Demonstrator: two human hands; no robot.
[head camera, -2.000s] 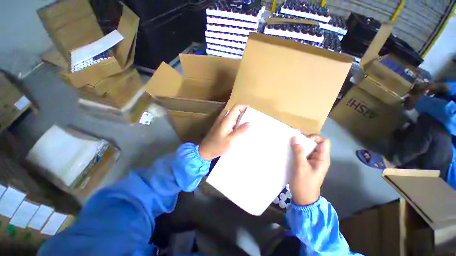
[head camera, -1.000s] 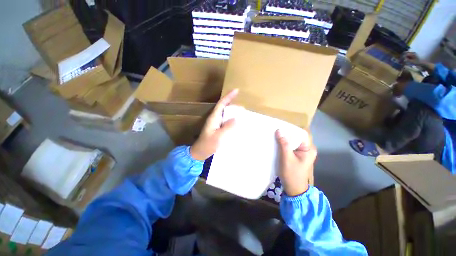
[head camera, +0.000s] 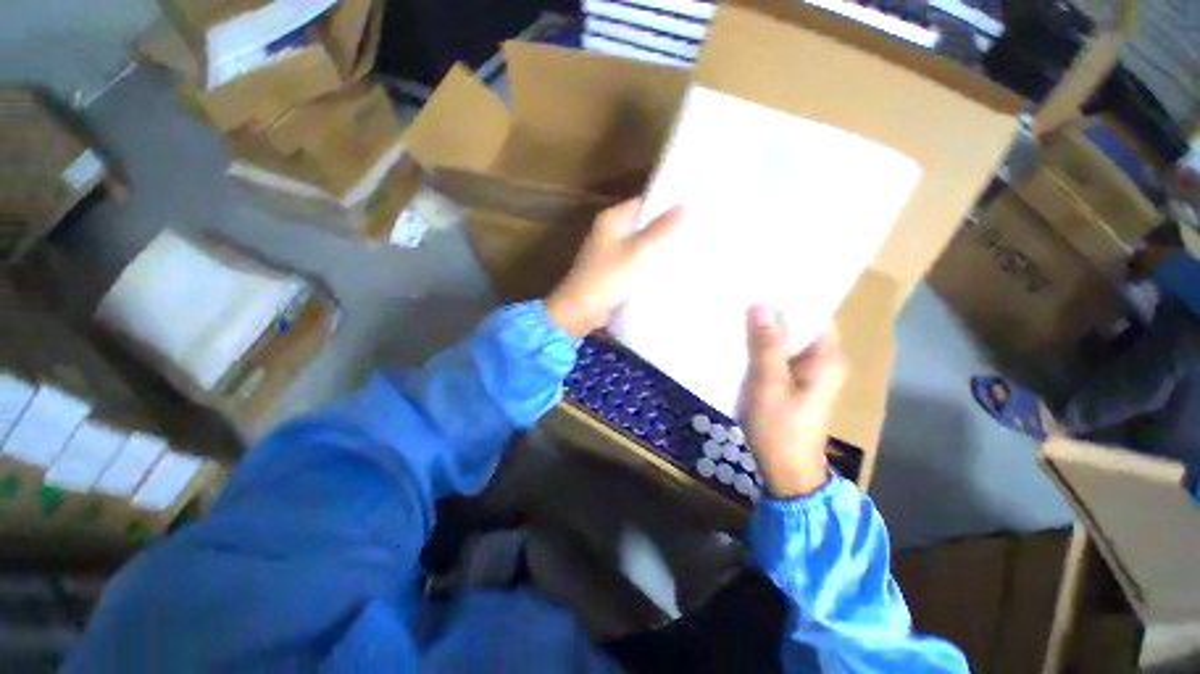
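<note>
My left hand (head camera: 609, 263) grips the left edge of a white separator sheet (head camera: 776, 217), thumb on top. My right hand (head camera: 790, 402) grips its lower right edge. The sheet is tilted up above the open carton (head camera: 645, 460), in front of its tall lid flap (head camera: 875, 283). Packed capacitor rows (head camera: 638, 398) show along the carton's near side, dark violet at left and a pale, silver-white group (head camera: 721, 452) at right. The sheet and my right hand hide the rest of the contents. Whether it is one sheet or several I cannot tell.
An open empty-looking carton (head camera: 579, 119) stands behind at left. A white sheet stack (head camera: 198, 306) lies on a low box at left. A closed stack with white labels (head camera: 79, 448) is at lower left. An open carton (head camera: 1132, 527) is at lower right. A person's leg (head camera: 1119, 362) shows at right.
The white sheet has gone from lying low over the carton to raised and tilted against the view of the lid flap. More capacitor rows are uncovered. The view has also shifted.
</note>
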